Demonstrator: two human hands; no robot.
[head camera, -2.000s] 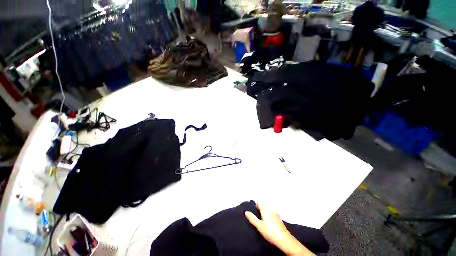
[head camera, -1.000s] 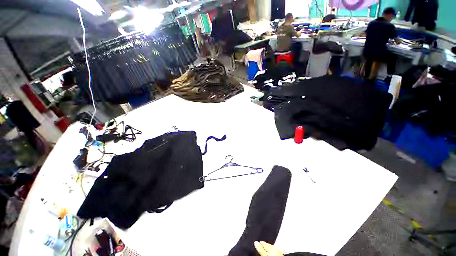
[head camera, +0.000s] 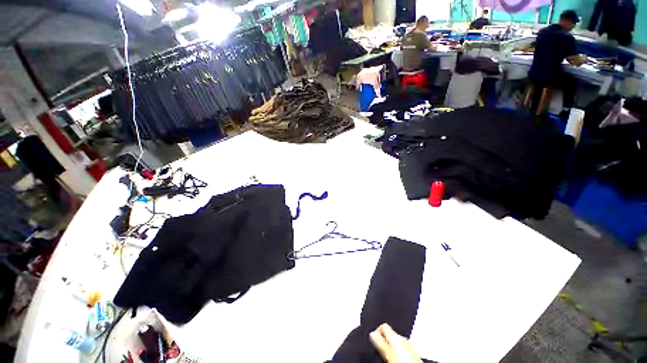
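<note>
A black jacket lies at the bottom centre of the head view, cut off by the lower edge. Its long sleeve (head camera: 396, 280) points up and away over the white table. My right hand (head camera: 392, 345) is at the bottom edge, partly cut off. Its fingers are curled on the dark cloth at the near part of the sleeve. My left hand is not in view.
A bare dark hanger (head camera: 335, 244) lies left of the sleeve, snips (head camera: 450, 253) right. A second black garment (head camera: 213, 248) lies left, a black garment pile (head camera: 482, 159) and red cone (head camera: 436, 193) behind right. Two people (head camera: 552, 57) sit at benches beyond.
The jacket, earlier bunched under my right hand, now has its sleeve stretched out on the table. My right hand has moved lower in the picture. The view has tilted up and left.
</note>
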